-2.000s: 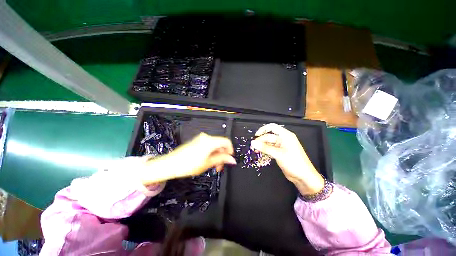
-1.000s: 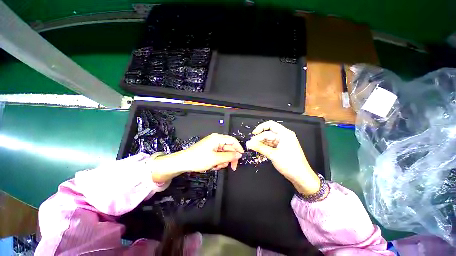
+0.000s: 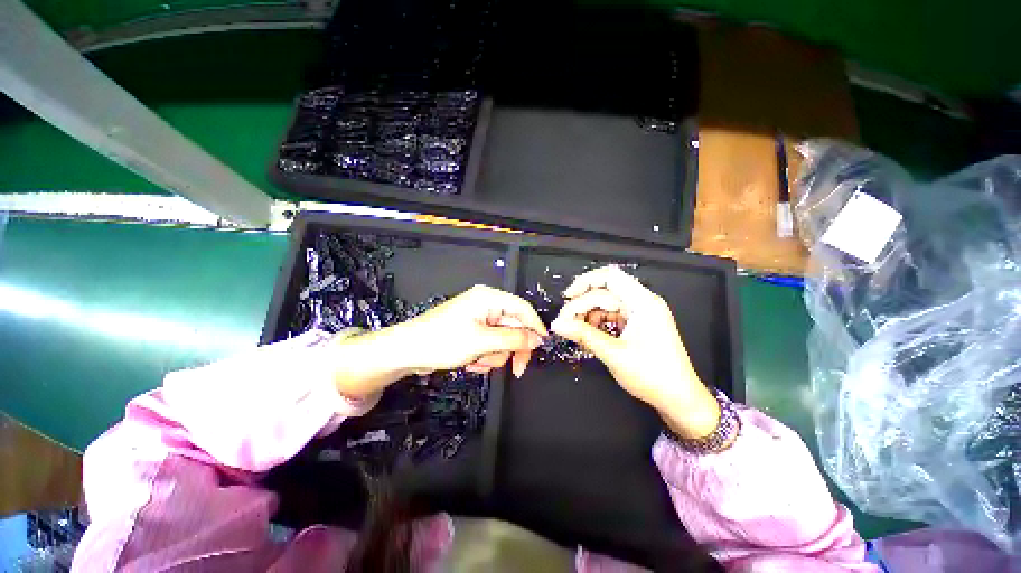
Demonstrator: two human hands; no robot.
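Observation:
My left hand (image 3: 487, 330) and my right hand (image 3: 627, 336) meet with bent fingers, fingertips nearly touching, above the near black tray (image 3: 504, 437) by its divider. Thumb and finger of each hand are pinched close. Anything between them is too small and blurred to make out. Glossy black plastic parts (image 3: 431, 420) lie heaped in the left compartment, partly under my left forearm. Tiny silvery metal parts (image 3: 571, 353) lie scattered in the right compartment, around and partly behind my right hand.
The far black tray (image 3: 577, 218) holds rows of black parts (image 3: 381, 140) at left and a few at its right edge. A brown board (image 3: 733, 202) with a dark pen-like stick lies beside it. A crumpled clear bag (image 3: 907, 358) lies right. A pale metal bar (image 3: 134, 123) slants at left.
My left hand has moved right and its fingertips have come up to those of my right hand. Since one second ago both hands have stayed together. The view has shifted slightly.

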